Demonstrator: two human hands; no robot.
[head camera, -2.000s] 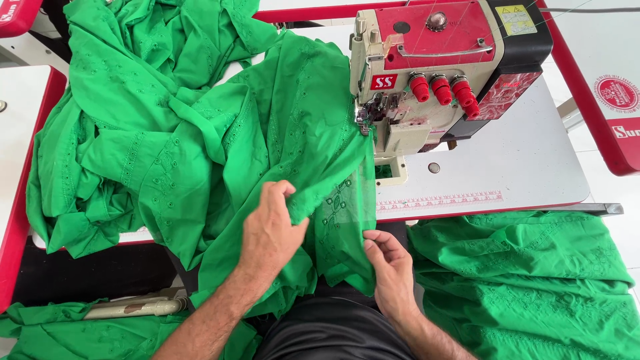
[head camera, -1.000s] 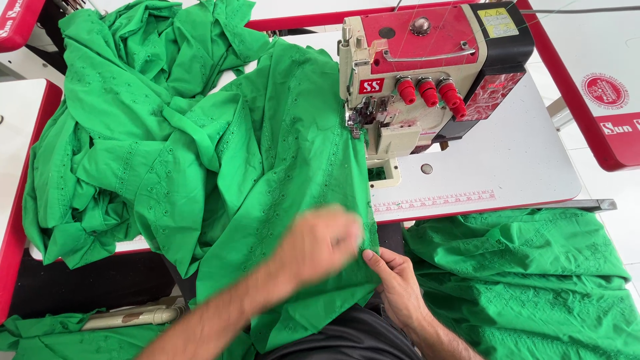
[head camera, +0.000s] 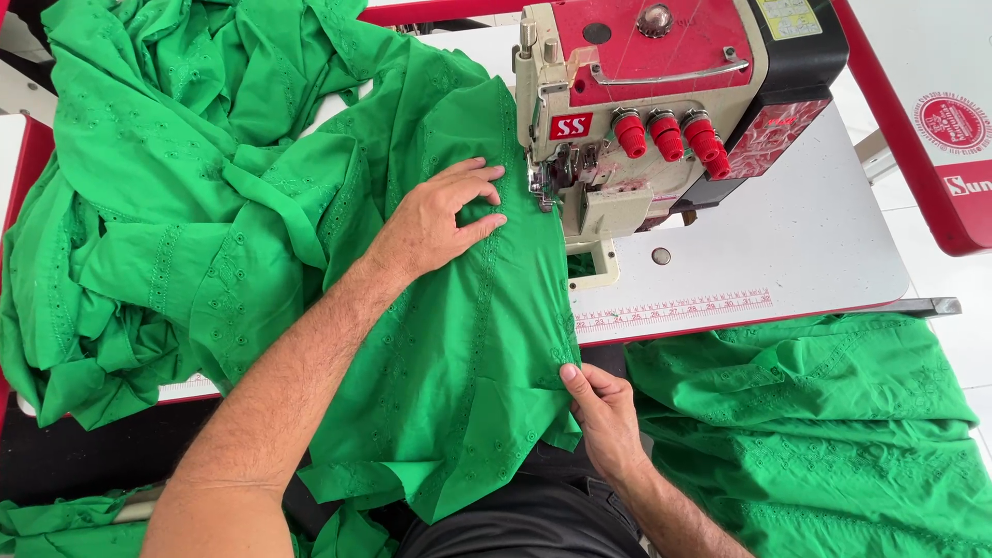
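Observation:
Green embroidered eyelet fabric (head camera: 434, 333) lies across the table and hangs over its front edge. Its right edge runs up to the presser foot (head camera: 545, 200) of a red and cream overlock sewing machine (head camera: 651, 101). My left hand (head camera: 442, 213) rests on the cloth left of the presser foot, thumb and fingers apart, pressing but not pinching it. Lower down, near the table's front edge, my right hand (head camera: 604, 411) pinches the cloth's right edge between thumb and fingers. The needle area is partly hidden by machine parts.
More green fabric (head camera: 814, 434) hangs at the lower right, below the white tabletop (head camera: 790, 225) with its printed ruler. A bunched heap of the same cloth (head camera: 178, 178) covers the left side. A red-edged table (head camera: 930, 155) stands at the right, and a metal bar (head camera: 922, 308) juts out beside the tabletop.
My left hand has moved up from near my right hand to the cloth beside the presser foot. The cloth's right edge, folded back two seconds ago, now lies flatter. My right hand still pinches that edge.

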